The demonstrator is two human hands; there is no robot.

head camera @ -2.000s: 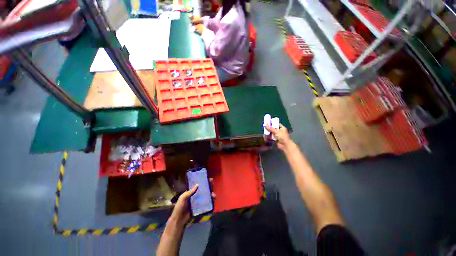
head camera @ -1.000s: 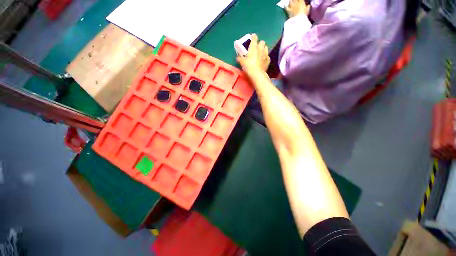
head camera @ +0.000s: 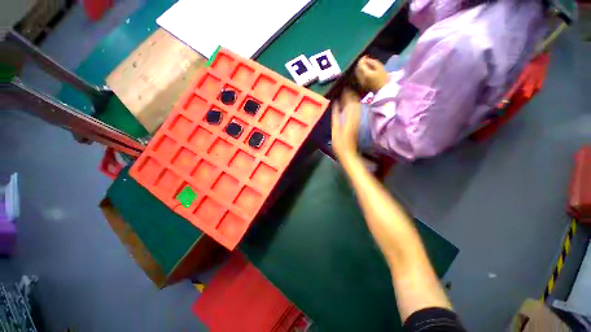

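Two small white devices (head camera: 312, 67) with dark parts on their upper faces lie side by side on the green bench, beyond the foam tray. My right hand (head camera: 347, 120) is blurred, beside the tray's right corner and close to the seated person's lap. No device shows in it, but its fingers are too blurred to read. The red-orange foam tray (head camera: 205, 170) has square pockets, several holding small dark-topped units (head camera: 234, 129), and a green patch near its lower edge. My left hand is out of the picture.
A seated person in a pink smock (head camera: 447, 91) is at the right, one hand near the bench edge. A white board (head camera: 228, 23) and brown board (head camera: 152, 78) lie behind the tray. Metal uprights (head camera: 71, 113) stand left. A red tray (head camera: 243, 295) is below, beside a green surface (head camera: 324, 240).
My right hand has released the white device and drawn back toward me, and two devices now lie on the bench. The seated person's hand has moved back toward their lap.
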